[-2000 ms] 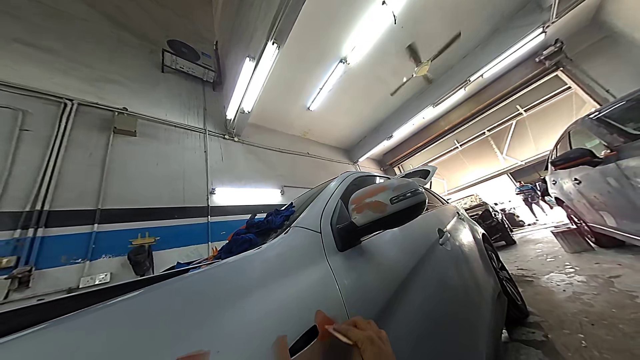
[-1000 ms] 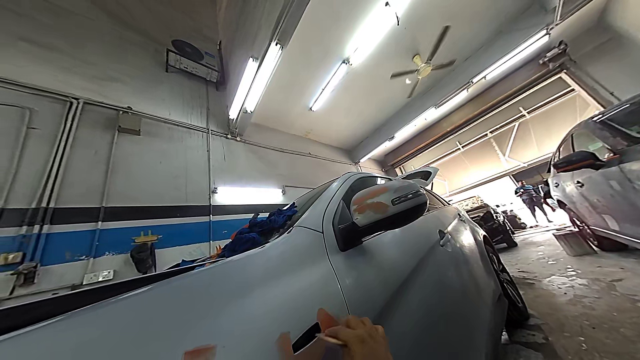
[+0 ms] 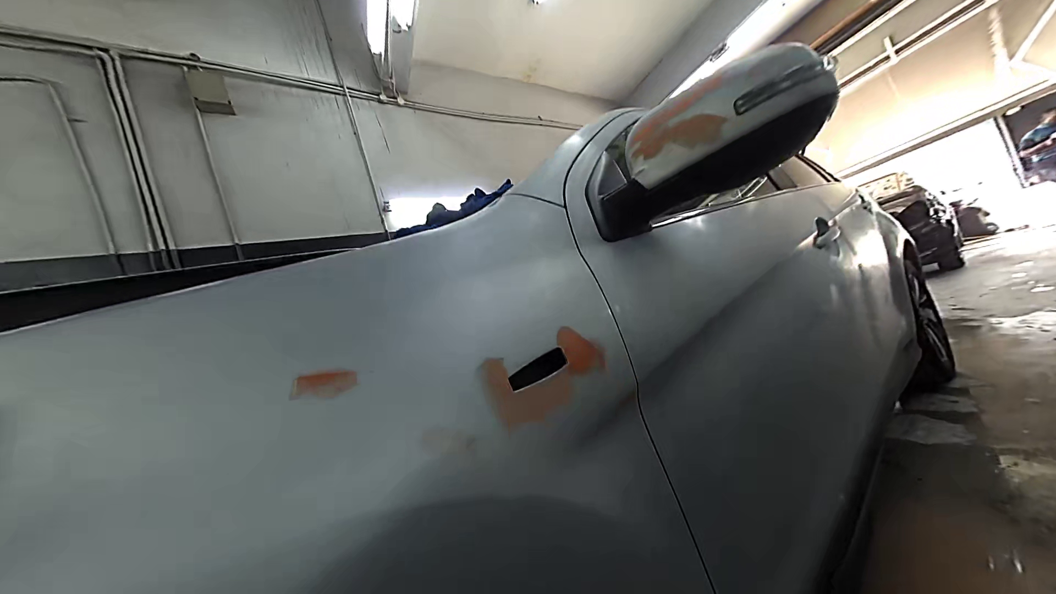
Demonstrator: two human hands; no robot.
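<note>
Neither my left hand nor my right hand shows at this moment. The grey front fender of a car [image 3: 247, 478] fills the lower left, with a dark slot [image 3: 538, 369] cut in it near the door seam. Orange-brown filler [image 3: 528, 404] surrounds part of the slot, brighter at its upper right end. A separate small orange patch [image 3: 324, 384] lies to the left on the fender, and a faint one [image 3: 448, 442] below. Above the door, the side mirror [image 3: 734, 107] bears similar orange patches on its housing.
The car's front door [image 3: 726, 330] stretches back to a wheel [image 3: 930, 326]. Crumpled blue material [image 3: 454, 213] lies by the windshield base. A dark car [image 3: 920, 219] stands farther back on the wet-looking floor [image 3: 990, 437]. At the far right edge a person [image 3: 1039, 148] is partly visible.
The hand that was at the fender slot one and two seconds ago has left the view. The view has moved closer to the fender and tilted down.
</note>
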